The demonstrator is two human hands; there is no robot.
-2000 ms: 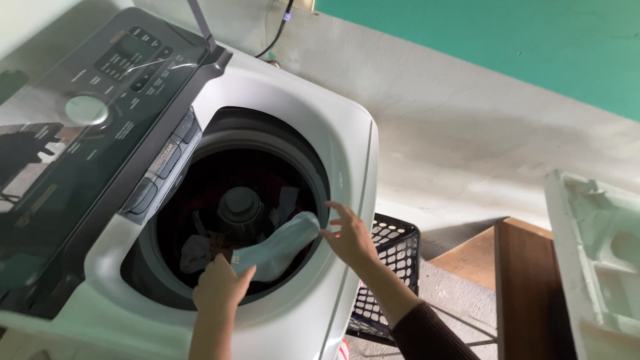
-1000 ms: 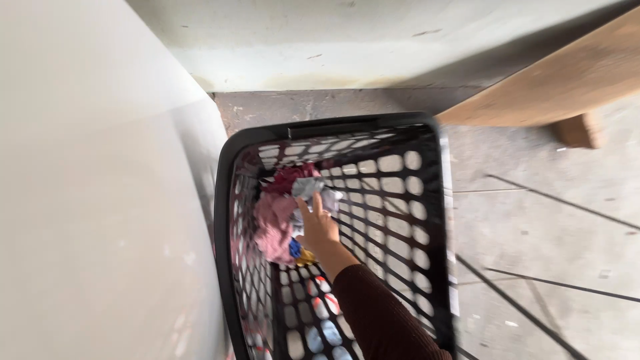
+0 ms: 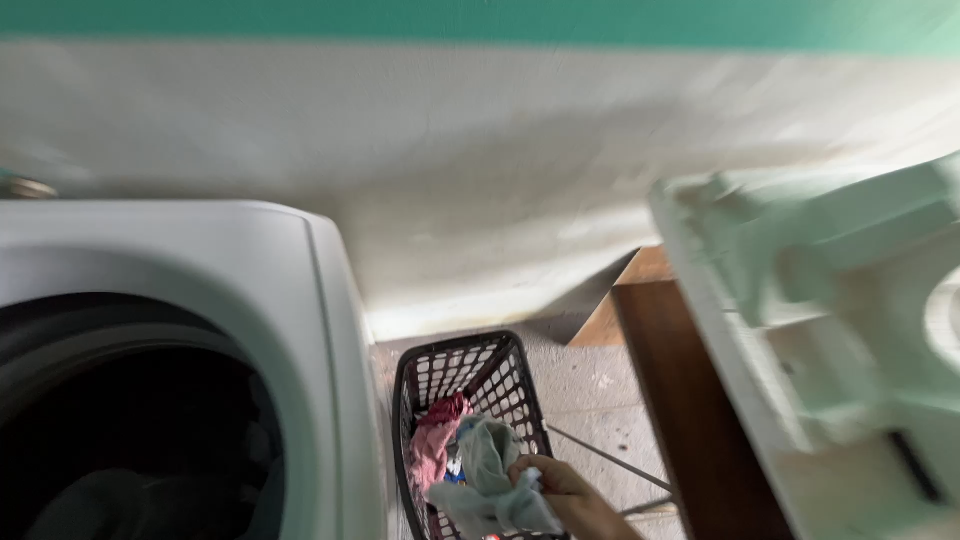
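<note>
My right hand (image 3: 559,491) is shut on a pale grey-green cloth garment (image 3: 489,457), which hangs over the black plastic laundry basket (image 3: 517,341). Below it in the basket lie a pink garment (image 3: 430,450) and a dark red garment (image 3: 448,409), with a bit of blue cloth beside them. To the left stands a white top-loading washing machine (image 3: 322,300) with its drum opening uncovered; pale cloth (image 3: 97,502) shows dimly inside. My left hand is out of view.
The basket stands on the floor between the washer and a dark brown wooden board (image 3: 690,405). A pale green moulded plastic piece (image 3: 832,315) lies at the right. Thin rods (image 3: 611,457) cross the floor, and a wall (image 3: 487,187) runs behind.
My right hand, two seconds ago over the drum and one second ago reaching into the basket, now holds the pale garment above the basket. My left hand has left the view, which has swung over.
</note>
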